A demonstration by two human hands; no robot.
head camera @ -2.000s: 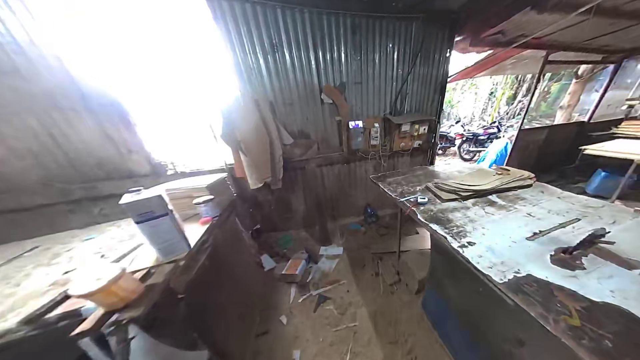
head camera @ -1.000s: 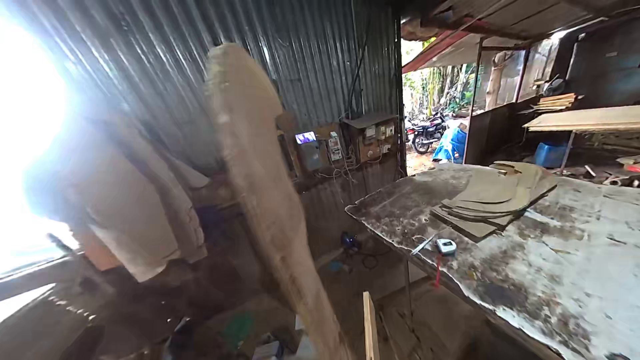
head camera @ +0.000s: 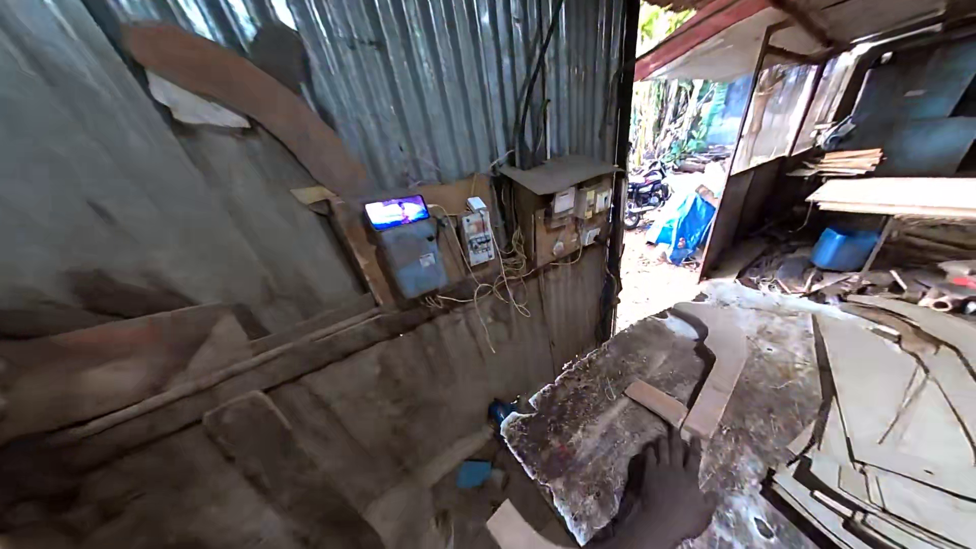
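My right hand [head camera: 665, 488] is low in the head view, over the dark, worn tabletop [head camera: 583, 450], with its fingers apart. Its fingertips are close to the near ends of a curved flat wooden piece [head camera: 720, 370] and a short wooden strip [head camera: 656, 402]; whether they touch is unclear. The two pieces meet at an angle on the table. To their right lies a pile of curved flat sheet pieces [head camera: 877, 381]. The end of a pale wooden piece [head camera: 517, 526] shows at the bottom edge, left of the table. My left hand is out of view.
A lit phone [head camera: 396, 212] rests on a grey box [head camera: 415, 259] at the corrugated metal wall [head camera: 450, 99], beside switches and loose wires [head camera: 507, 286]. Boards lean and lie at left. Behind the table are a blue container [head camera: 845, 248] and a board-topped bench [head camera: 900, 197].
The long curved wooden board raised in the foreground a second ago is no longer there. My right hand has come into view over the table. The view has moved nearer the wall.
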